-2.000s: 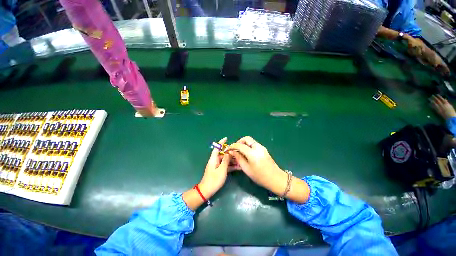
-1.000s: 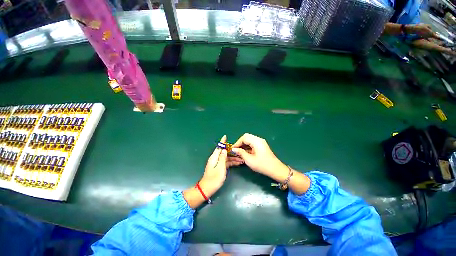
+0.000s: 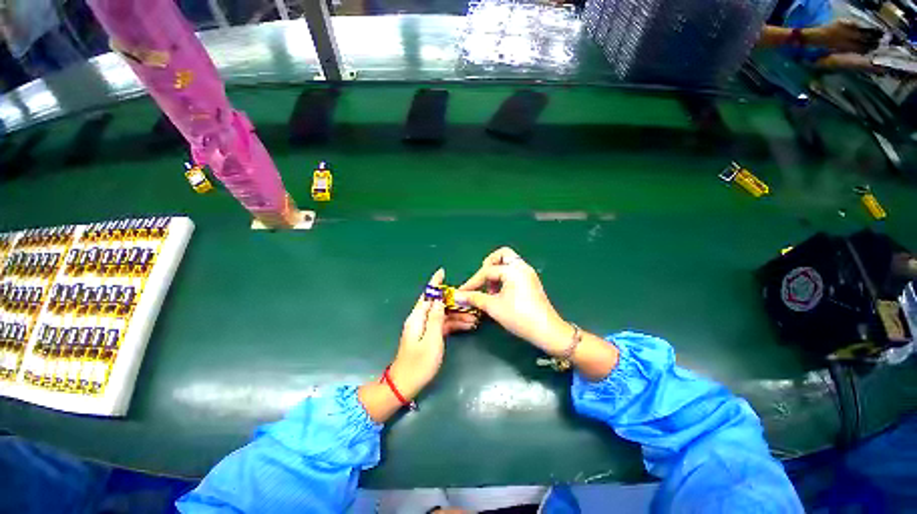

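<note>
A small yellow unit [image 3: 450,296] with a dark and silvery end piece is held between my two hands above the green surface. My left hand [image 3: 422,336] has it between thumb and fingers, with the end piece at the fingertips. My right hand [image 3: 513,301] pinches the yellow part from the right. The fingers hide much of the unit. A white tray [image 3: 151,321] with rows of yellow-and-dark units lies at the left.
Single yellow units [image 3: 322,183] lie on the green surface at far left and right. A pink-wrapped post [image 3: 216,131] stands left. Black flat pieces [image 3: 427,115] line the far side. A black boxy device [image 3: 830,296] is at right. A person's hands [image 3: 840,38] show at far right.
The loose units and black pieces on the far side have shifted left. More loose units show behind the post and at far right. Both hands still hold the unit; the right fingers have shifted slightly.
</note>
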